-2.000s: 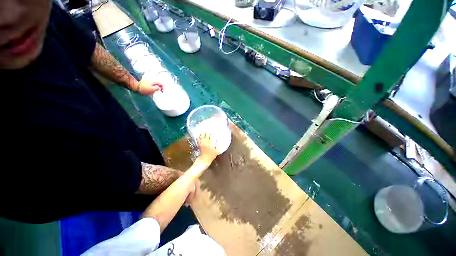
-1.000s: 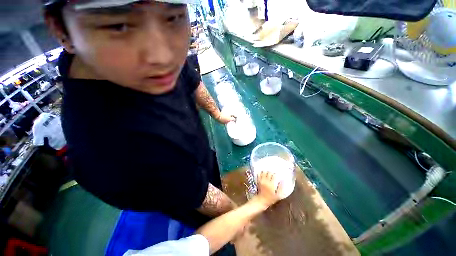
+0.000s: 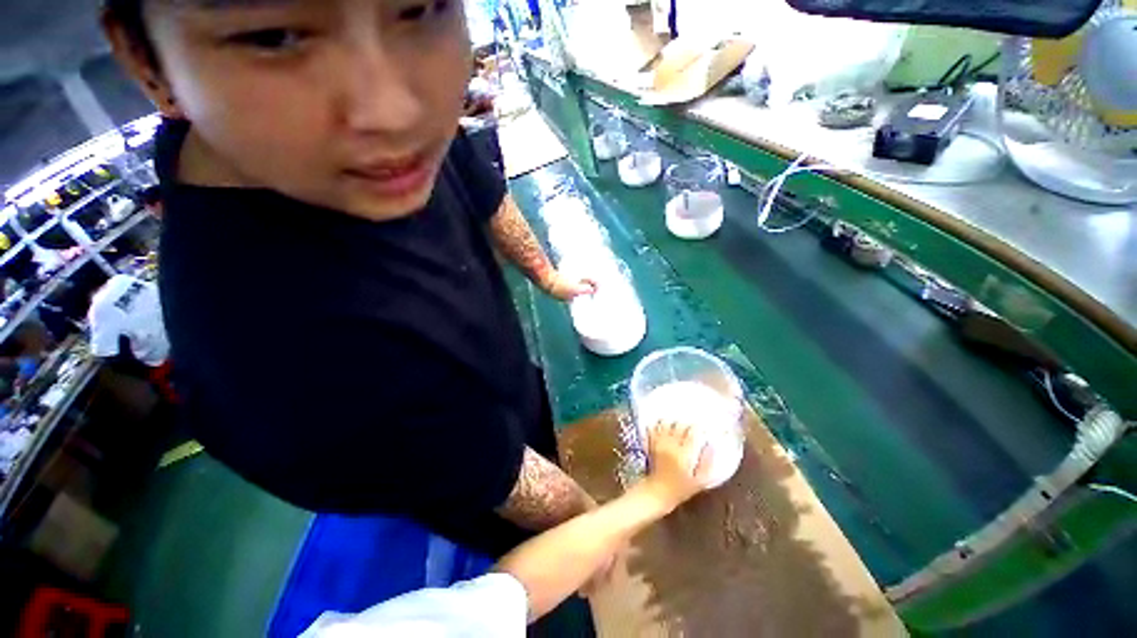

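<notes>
A clear container with a white base [image 3: 688, 396] lies tilted at the far end of a cardboard sheet [image 3: 798, 548], which has a dark wet patch. My left hand [image 3: 677, 459] lies on the near side of this container, with its fingers spread over the white part. The grip under the palm is hidden. My bare left forearm and white sleeve come in from the bottom edge. My right hand is out of the picture.
A person in black [image 3: 362, 337] stands close at the left, one hand at a row of white-ended containers [image 3: 609, 318]. A conveyor belt [image 3: 798, 355] beyond the cardboard carries spaced containers [image 3: 693, 214]. A blue bin [image 3: 362, 576] stands below. A cluttered shelf [image 3: 997, 206] is at upper right.
The view has swung left and up since the earliest frame, showing more of the person in black. My left hand stays on the same container, which keeps its place on the cardboard.
</notes>
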